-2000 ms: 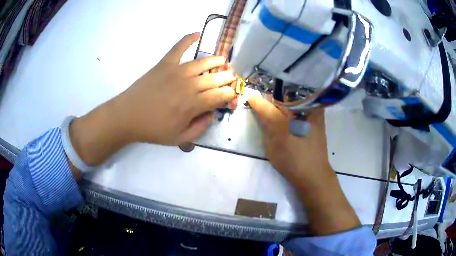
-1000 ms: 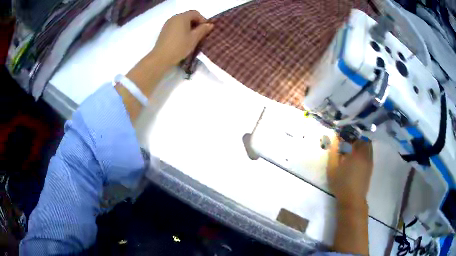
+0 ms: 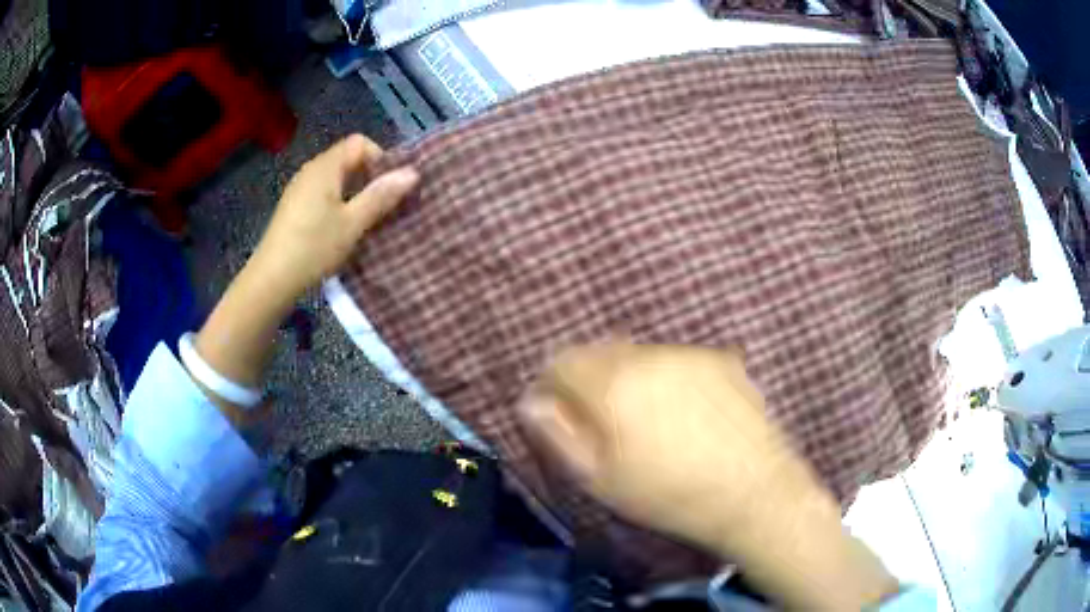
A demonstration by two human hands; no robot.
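The reddish-brown plaid body panel (image 3: 717, 227) is spread wide across the table and over its front edge. A white strip of interfacing (image 3: 389, 362) shows along its lower left edge. My left hand (image 3: 320, 206) pinches the panel's upper left corner between thumb and fingers. My right hand (image 3: 651, 436) is blurred, over the lower middle of the panel; its fingertips are curled, and whether they grip cloth cannot be told. The sewing machine head (image 3: 1052, 389) is at the far right, cut off by the edge.
A red stool-like object (image 3: 179, 120) stands on the grey floor at upper left. Plaid cloth pieces (image 3: 36, 299) are piled at far left. More dark cloth lies at upper right. A ruler-marked strip (image 3: 460, 72) shows at the top. Black clothing with yellow bits is at bottom centre.
The view has swung left, so the machine sits at far right. The panel now lies across the front edge. My left hand holds its corner further left; my right hand has moved from the machine onto the panel.
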